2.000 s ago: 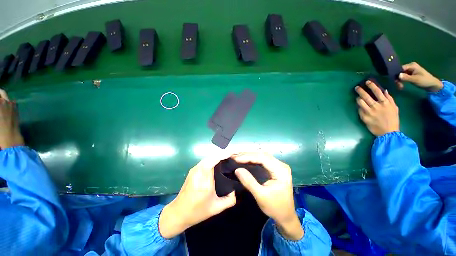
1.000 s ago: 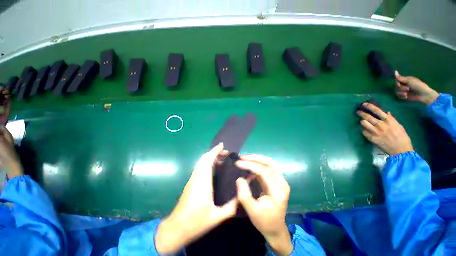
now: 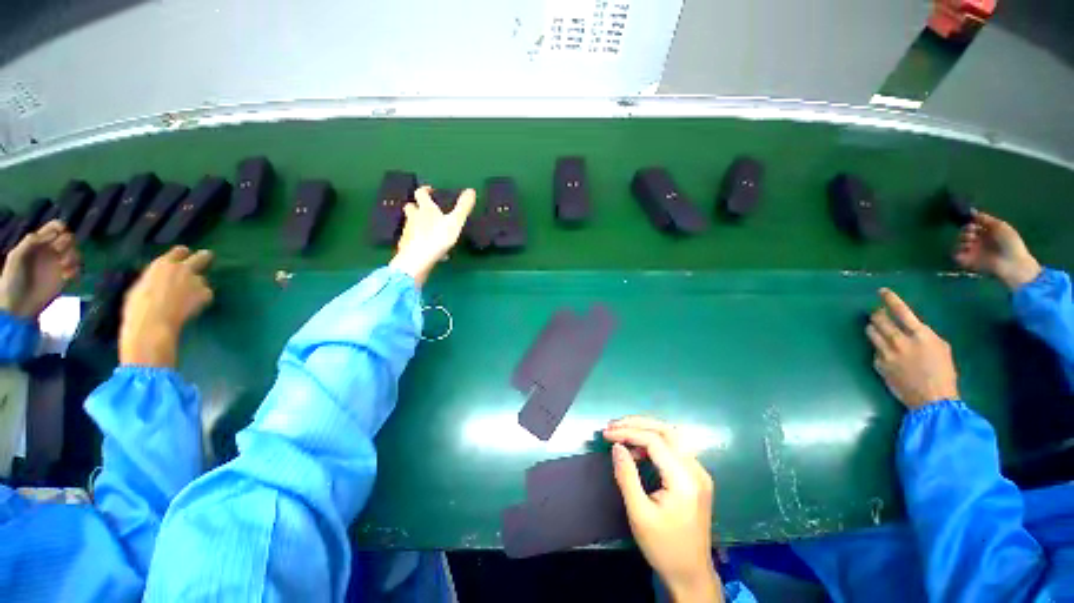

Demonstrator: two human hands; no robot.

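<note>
My left hand (image 3: pixel 431 231) is over the far green strip, thumb and fingers spread around a black folded insert (image 3: pixel 444 198) that it partly covers. This insert is close beside another folded insert (image 3: pixel 503 214) with two small gold marks. My right hand (image 3: pixel 669 497) holds a flat black card blank (image 3: pixel 569 504) by its right end, over the near edge of the table. A second flat blank (image 3: pixel 565 363) lies on the green table beyond it.
Several folded inserts (image 3: pixel 571 191) stand along the far strip (image 3: pixel 636 147). A pale loop (image 3: pixel 436 322) lies by my left sleeve. Another person's hands (image 3: pixel 163 309) are at left. At right, one hand (image 3: pixel 916 359) is on the table; another (image 3: pixel 992 250) touches an insert (image 3: pixel 949 207).
The black piece is gone from between my hands. My left hand has moved forward to the far strip, where an extra insert shows. My right hand now holds a flat blank. The view has tilted up.
</note>
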